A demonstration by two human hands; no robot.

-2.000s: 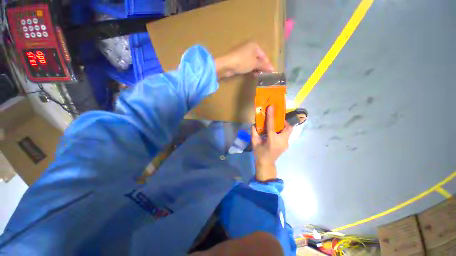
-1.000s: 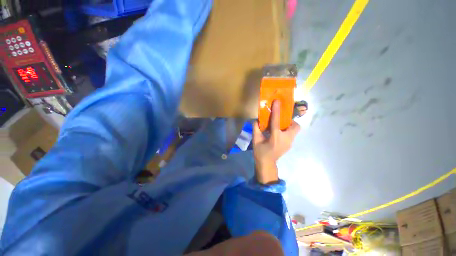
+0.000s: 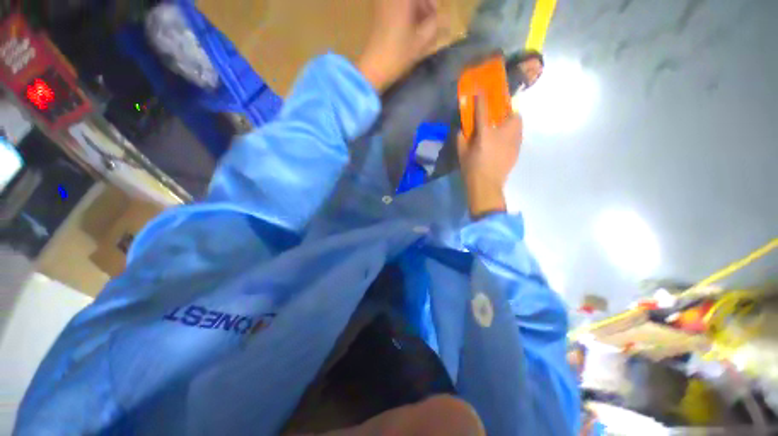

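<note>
A large brown carton (image 3: 281, 34) is at the top centre, cut off by the upper edge. My left hand (image 3: 405, 38) is over the carton near its right part, blurred and close to the top edge; its finger positions are unclear. My right hand (image 3: 492, 145) holds the orange tape gun (image 3: 484, 89) near the carton's lower right, apart from the carton. The tape gun's front end is blurred.
A red scale display (image 3: 43, 85) stands at the upper left, beside blue bins (image 3: 230, 77). An open brown box (image 3: 102, 230) is at the left. Cluttered boxes and yellow cords (image 3: 738, 319) lie at the lower right. A yellow line (image 3: 539, 25) crosses the grey floor.
The view has tilted, so the carton sits higher in it. My left hand is visible again over the carton. The tape gun stays in my right hand, now higher in view.
</note>
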